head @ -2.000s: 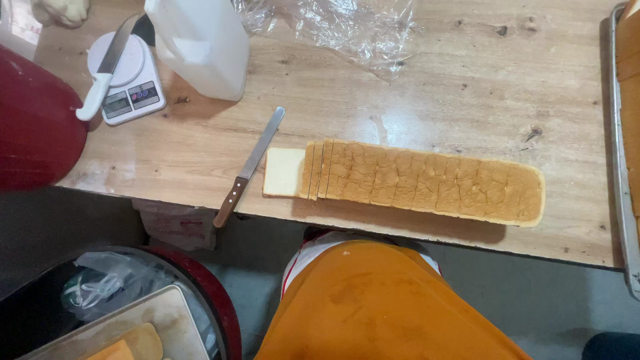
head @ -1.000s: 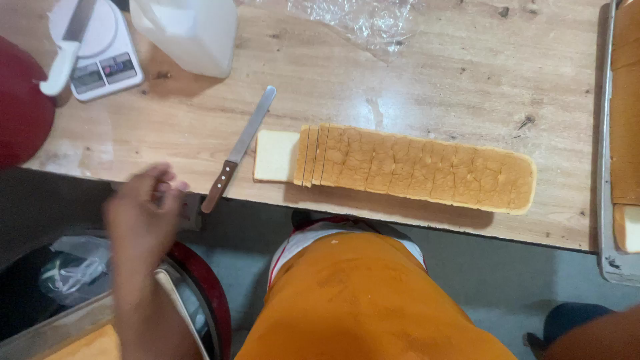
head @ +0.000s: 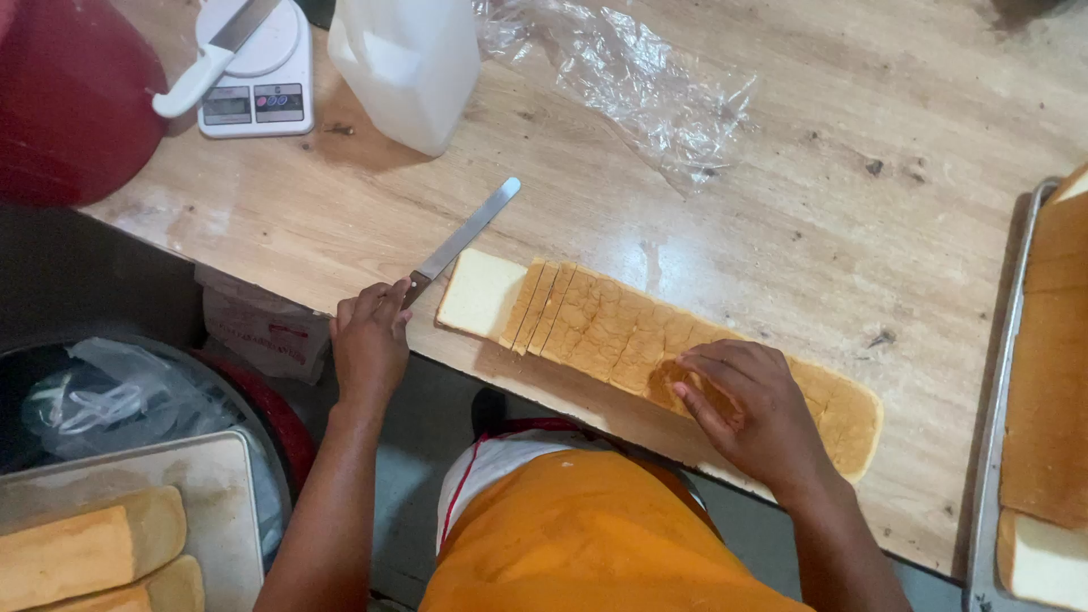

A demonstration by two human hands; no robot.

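A long loaf of bread point(head: 620, 331) lies along the front edge of the wooden table. Its left end has several cut slices, with one white slice point(head: 483, 293) lying flat at the tip. Beside it rests a long serrated-type knife point(head: 470, 228) with a riveted brown handle. My left hand point(head: 371, 331) is on that handle, fingers bent over it; whether it grips firmly is hard to tell. Over the right half of the loaf is my right hand point(head: 739, 391), fingers curved and apart, holding nothing. Whether its fingertips touch the crust cannot be told.
A white kitchen scale point(head: 255, 110) carries a white-handled knife point(head: 204, 72). Near it stand a red tub point(head: 76, 102) and a translucent plastic jug point(head: 412, 76). Clear plastic film point(head: 629, 85) lies behind. Trays with loaves flank me, left point(head: 217, 476) and right point(head: 990, 476).
My left hand has moved from beside the table edge onto the brown knife handle. My right hand has come in over the loaf. Two seconds ago neither hand was in view.
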